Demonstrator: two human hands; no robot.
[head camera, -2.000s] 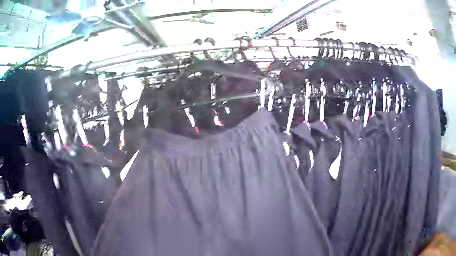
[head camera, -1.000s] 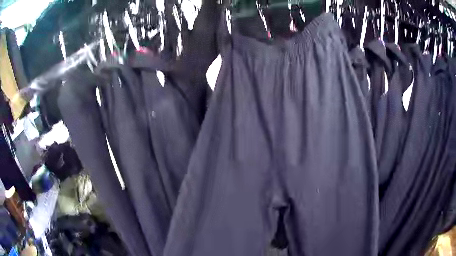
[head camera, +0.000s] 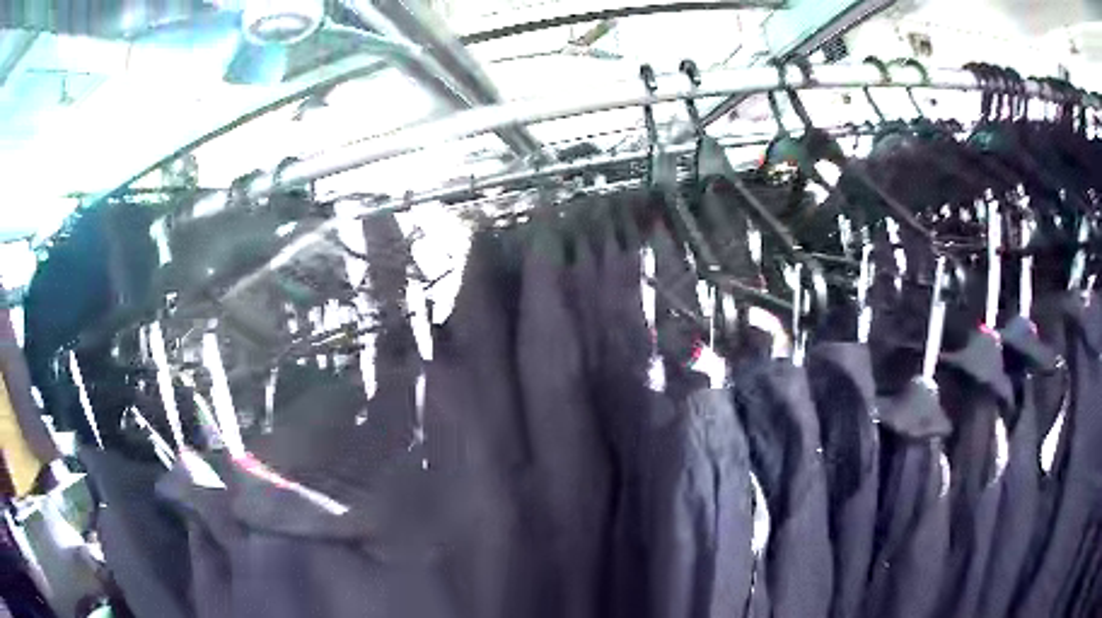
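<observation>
Dark grey trousers (head camera: 709, 507) hang from clip hangers (head camera: 743, 205) in a close row at the centre and right. The hanger hooks sit over a long silver-grey garment rail (head camera: 477, 121). More dark trousers (head camera: 260, 531) hang at the left, with bright clips and a red-edged strip at the waistband. Further dark garments (head camera: 544, 314) hang behind, between the two groups. Neither my left hand nor my right hand can be seen. The lower picture is partly blurred.
A second rail (head camera: 471, 190) runs behind and below the main one. A ceiling fan (head camera: 282, 22) and metal beams are overhead at the upper left. A tan strip (head camera: 17, 423) hangs at the left edge, with pale items below it.
The view has tilted up, bringing the rail and ceiling back. The wide-spread trousers that faced me no longer show spread open; the garments at centre now hang edge-on with gaps between hangers.
</observation>
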